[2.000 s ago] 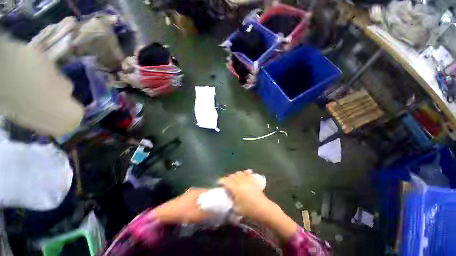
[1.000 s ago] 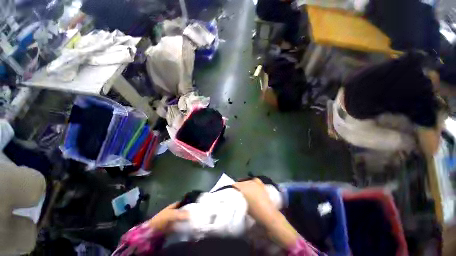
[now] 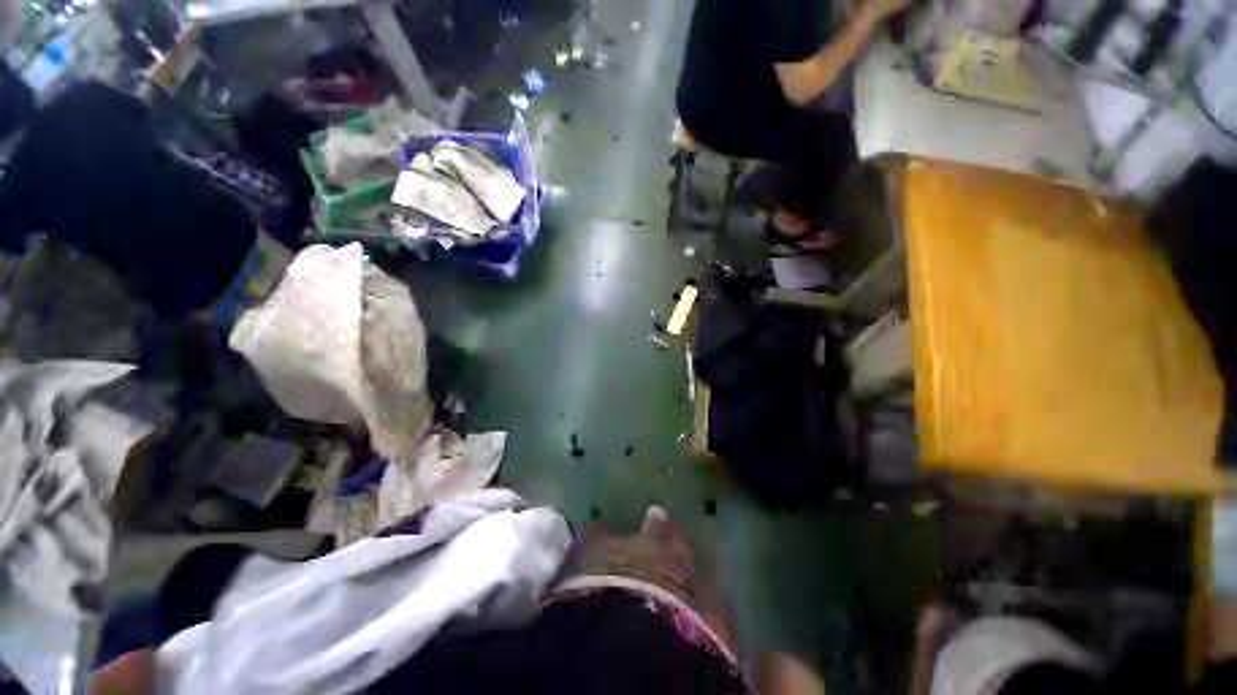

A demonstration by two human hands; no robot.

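A white fabric bundle (image 3: 394, 584) lies across the lower left of the view in front of my body, with dark cloth beside and below it. My left hand (image 3: 125, 676) shows only as a blurred skin-coloured patch at the bottom left edge, touching the end of the white fabric; its fingers are not visible. A skin-coloured patch at the bottom, right of my body, is probably my right hand or forearm (image 3: 791, 678); it is cut off by the edge, and nothing is seen in it. A blurred brownish shape at bottom centre is unclear.
A green floor aisle (image 3: 570, 360) runs ahead. On the left are a pale cloth-covered bundle (image 3: 346, 340) and a purple bin (image 3: 522, 204) with pale pieces. On the right are dark cloth (image 3: 767, 394), an orange-yellow table (image 3: 1058, 340) and a seated person in black (image 3: 739, 75).
The view has moved along the aisle; the red bin and blue bins have left it. The white fabric now spreads to the left instead of being bunched between both hands. My hands have dropped to the bottom edge.
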